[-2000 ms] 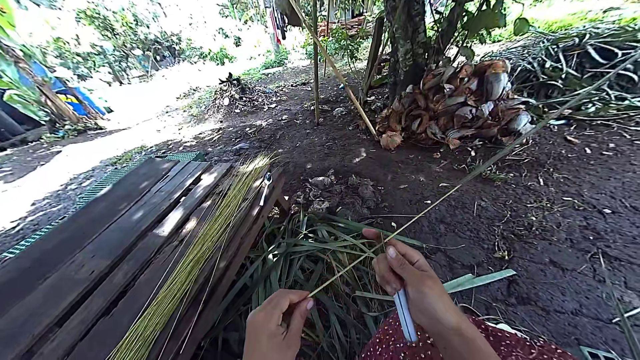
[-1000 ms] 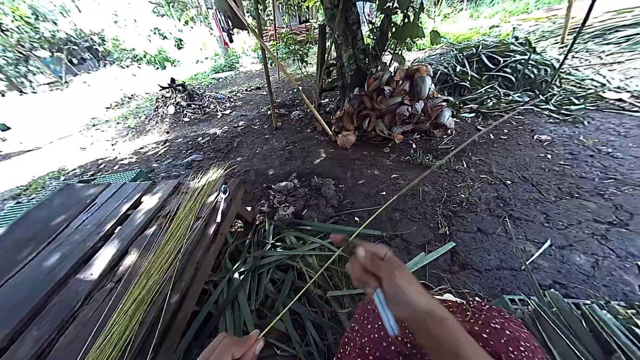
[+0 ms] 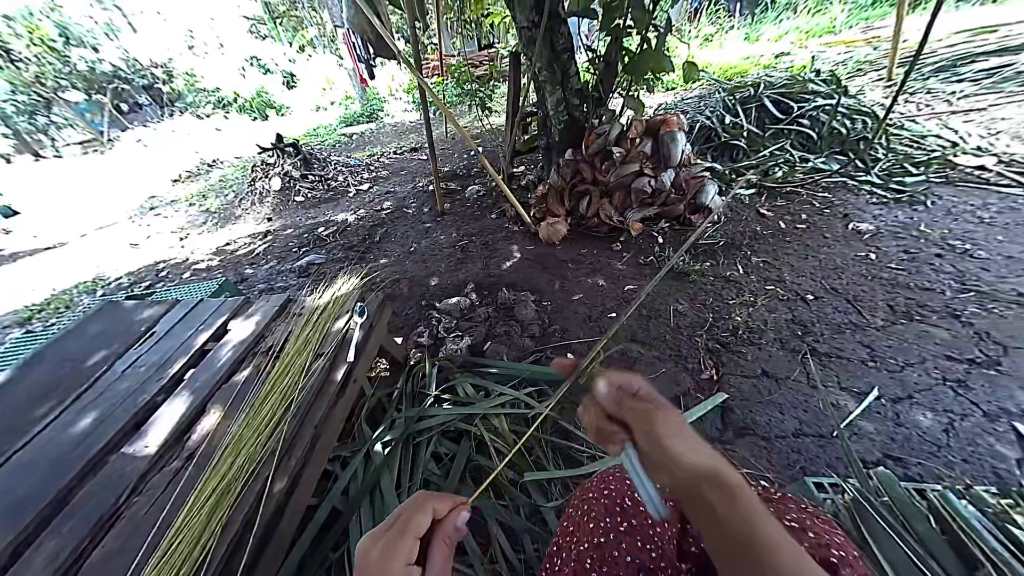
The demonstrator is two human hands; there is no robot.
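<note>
A long thin green leaf midrib (image 3: 524,436) runs slantwise from the lower middle toward the upper right. My left hand (image 3: 416,534) pinches its lower end between thumb and forefinger. Farther up, my right hand (image 3: 632,412) is closed around a tool with a pale blue-grey handle (image 3: 643,482), at the midrib; this hand is blurred and the tool's working part is hidden. A bundle of thin yellow-green midribs (image 3: 260,432) lies on the wooden slatted table (image 3: 88,416) at the left, with a metal spoon (image 3: 356,330) beside its upper end.
Cut green leaf strips (image 3: 448,424) are heaped on the ground beside the table. More leaf strips (image 3: 920,520) lie at the lower right. Coconut husks (image 3: 632,180) are piled by a tree trunk (image 3: 552,72), with a leaning bamboo pole (image 3: 456,120) nearby. A larger leaf heap (image 3: 792,120) lies behind.
The view has shifted to the right since the oldest frame. Both hands remain on the midrib, the right hand still holding the tool.
</note>
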